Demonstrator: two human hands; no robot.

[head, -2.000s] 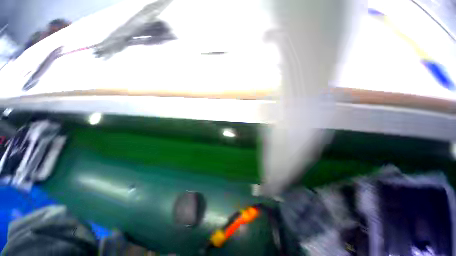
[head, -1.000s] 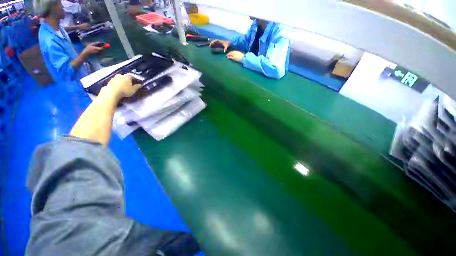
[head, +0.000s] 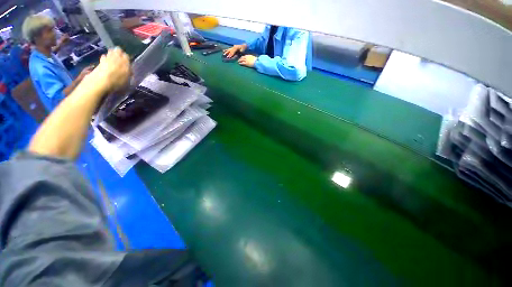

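Observation:
My left hand point(head: 115, 70), bare with a grey sleeve, is raised at the upper left. Its fingers are closed on the edge of a silvery wrapping sheet point(head: 150, 60), tilted up over the stack. I cannot tell whether a housing is held with it. Below lies a glossy black housing point(head: 137, 109) on top of the stack of pale wrapping sheets point(head: 182, 140), whose edges fan out unevenly. My right hand is not in view.
The stack sits on the green bench point(head: 269, 185) beside a slanting metal post point(head: 181, 33). Wrapped pieces point(head: 483, 146) stand at the right edge. A person in blue point(head: 289, 53) sits across the bench; another point(head: 48, 75) is at the far left.
The view has swung left from the white board to the stack. My left hand, earlier on the stack's top, has risen and lifted the sheet, exposing the black housing.

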